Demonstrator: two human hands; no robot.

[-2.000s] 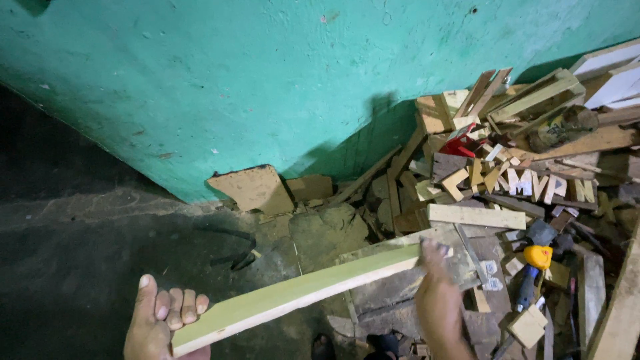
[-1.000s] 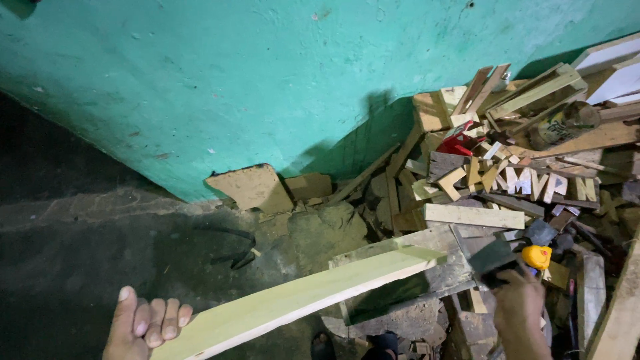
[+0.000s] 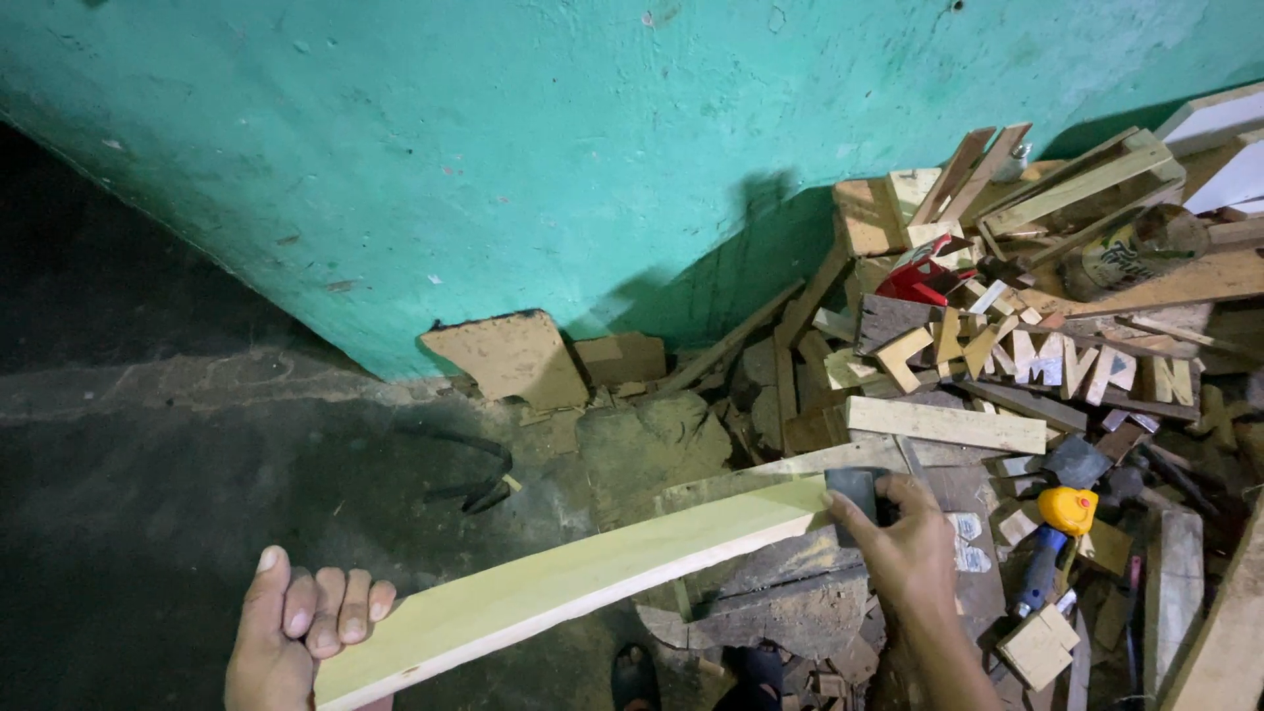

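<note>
A long pale wooden board [image 3: 592, 573] slants up from the lower left to the middle right. Its near end is gripped by my left hand [image 3: 301, 627], with the fingers over the top face. At the far end my right hand [image 3: 904, 538] holds a small dark, flat-faced block [image 3: 851, 499] against the end of the board. What the block is cannot be told for sure. Beneath the far end is a worn wooden work surface [image 3: 790, 602].
Wood offcuts and cut wooden letters [image 3: 1037, 360] are heaped at the right, with a yellow tape measure [image 3: 1067, 510], a blue-handled tool [image 3: 1041, 570] and a jar [image 3: 1136, 249]. A green wall [image 3: 494, 178] stands behind. A dark strap [image 3: 474, 474] lies on the floor.
Two seconds ago my right hand was at the board's far end without the block showing. One second ago it held the dark block to the right of the board; now the block meets the end.
</note>
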